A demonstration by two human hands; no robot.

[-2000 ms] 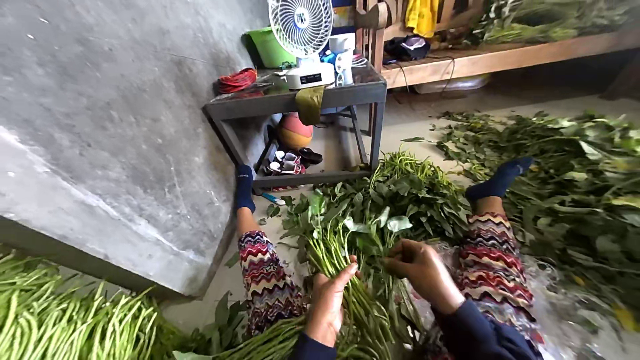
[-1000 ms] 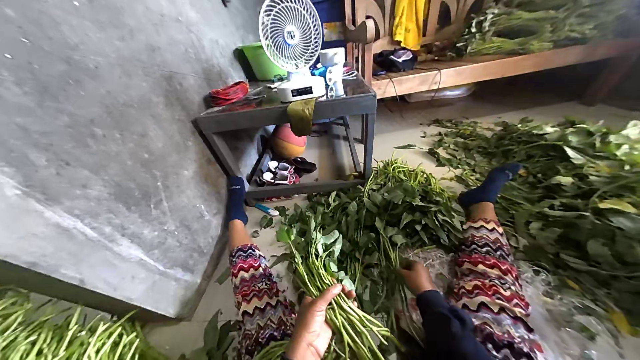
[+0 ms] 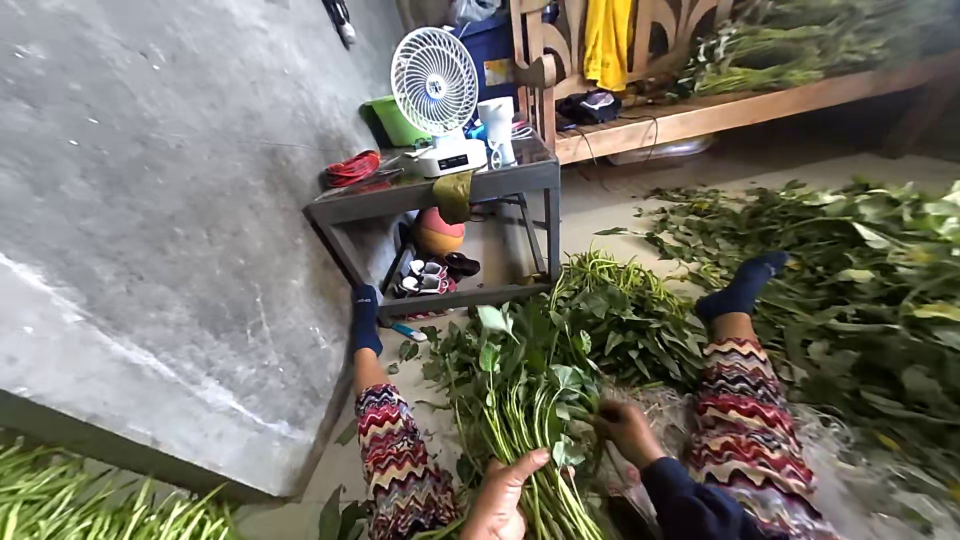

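At the bottom centre my left hand (image 3: 504,495) grips a bundle of long green leafy stems (image 3: 525,420), its thumb lying across them. The leafy ends fan out away from me, between my outstretched legs. Just right of the bundle is my right hand (image 3: 628,431), its fingers bent at the leaves on the bundle's edge; whether it pinches a stem is hidden. Beyond the hands a pile of leafy greens (image 3: 630,315) lies on the floor beside my right foot.
A grey table (image 3: 442,193) holds a white fan (image 3: 435,82), a red cord and a green tub. Loose leaves (image 3: 855,300) spread over the floor at right. More stems (image 3: 97,495) lie at lower left. A wooden bench (image 3: 735,112) and a concrete wall (image 3: 165,195) bound the space.
My left hand keeps its hold on the stems, and the bundle looks fuller with leaves than a second ago. My right hand has come back beside the bundle from the greens to its right.
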